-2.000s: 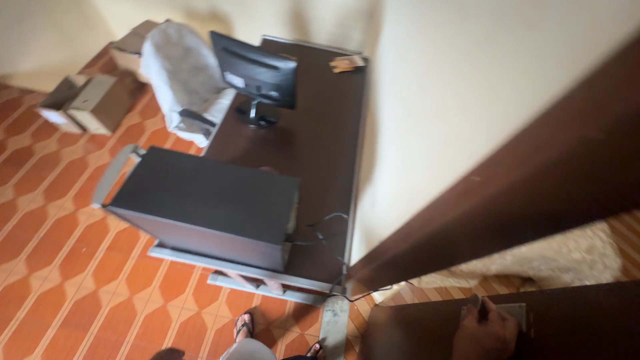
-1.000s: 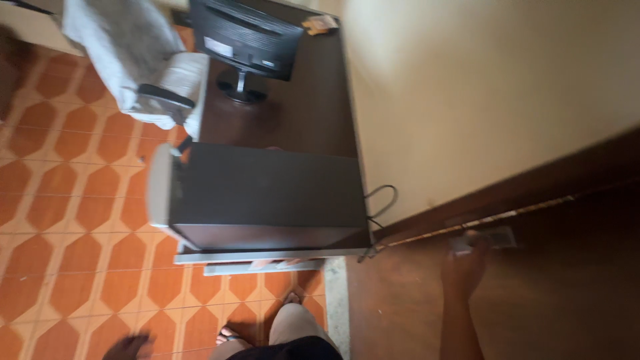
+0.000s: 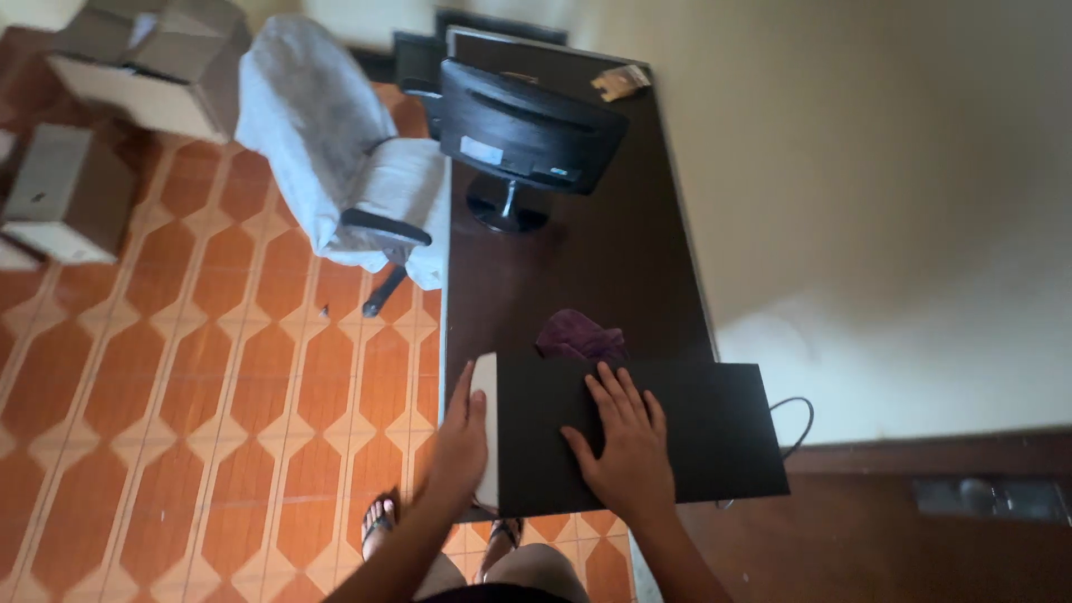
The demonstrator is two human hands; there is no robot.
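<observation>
A black computer tower case [image 3: 712, 431] with a pale front panel stands across the near end of a dark desk [image 3: 586, 276]. My left hand [image 3: 461, 444] lies along the pale front panel, its fingers pressed to that side. My right hand [image 3: 628, 444] rests flat on the black top with the fingers spread. Just beyond the case lies a crumpled purple cloth [image 3: 582, 335], partly hidden by it. Farther up the desk stands a black monitor [image 3: 532, 126], its back toward me. A cable [image 3: 811, 419] loops out from the case's right end.
Left of the desk is an office chair [image 3: 310, 126] with a pale cover. Cardboard boxes [image 3: 151, 84] sit on the tiled floor [image 3: 276, 377] at the far left. A wall [image 3: 837, 209] runs along the desk's right side, and a brown door [image 3: 837, 544] is at the lower right.
My right hand has left the door's metal fitting and now lies on the computer case. My left hand, low in the view before, is now on the front panel. The door looks closed since the first frame.
</observation>
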